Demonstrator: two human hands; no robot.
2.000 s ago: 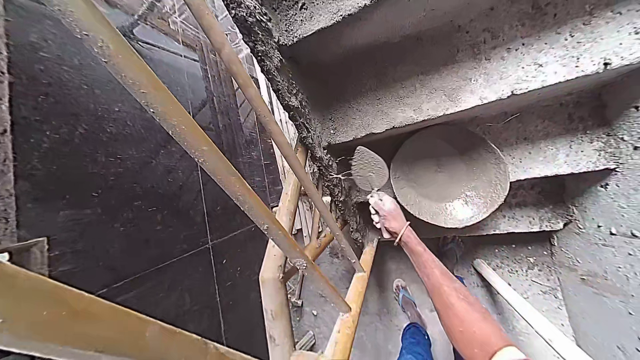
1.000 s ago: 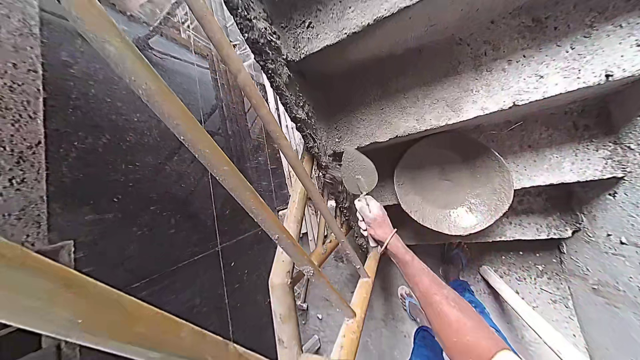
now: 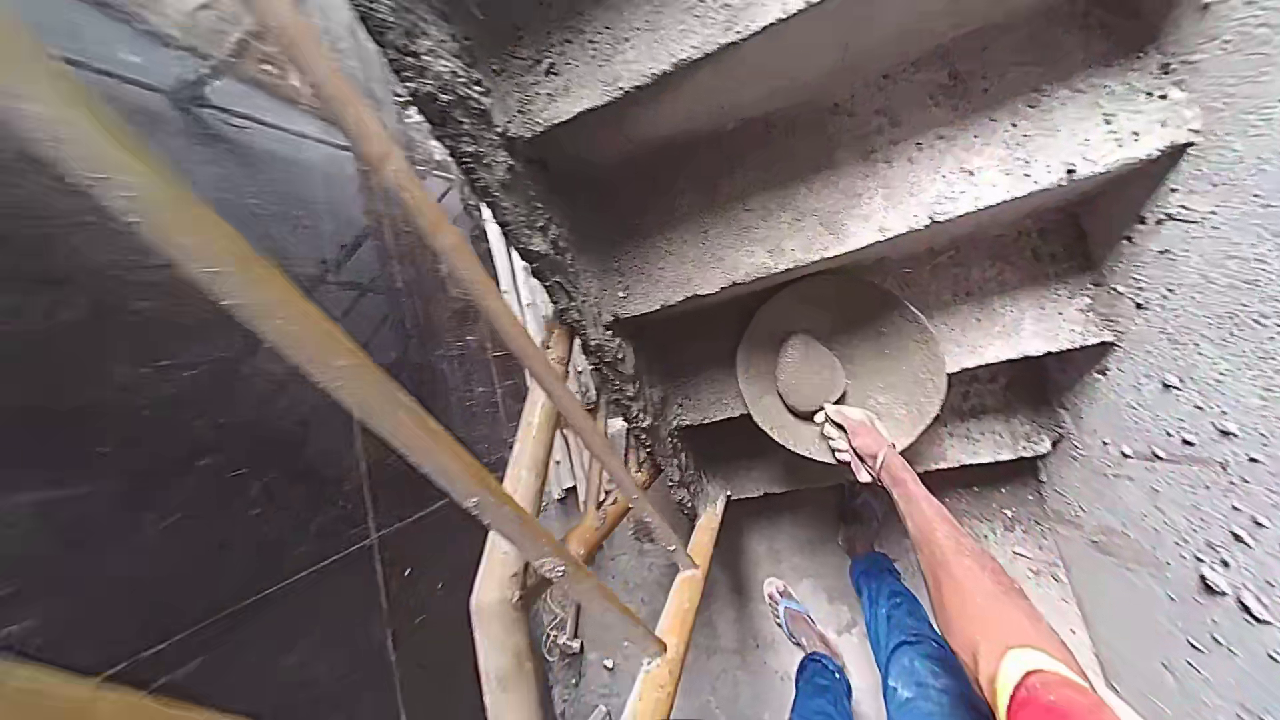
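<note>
My right hand (image 3: pixel 856 441) is closed around the handle of a trowel, its fingers coated in pale cement. The trowel's rounded blade (image 3: pixel 809 374), covered in grey mortar, is over the left part of a wide shallow round pan (image 3: pixel 895 350). Wet-looking mortar coats the inside of the pan, which rests on the concrete steps. My left hand is out of view.
Concrete stairs (image 3: pixel 900 215) rise toward the top, with rough mortar (image 3: pixel 470 130) along their left edge. Yellow-brown metal railing bars (image 3: pixel 370 400) cross the left side over a dark tiled surface (image 3: pixel 200 480). A sandaled foot (image 3: pixel 790 612) stands below the steps. Rubble lies at right (image 3: pixel 1215 580).
My right hand and the trowel have moved right, from beside the pan at the stair's left edge to over the pan. The view has shifted somewhat.
</note>
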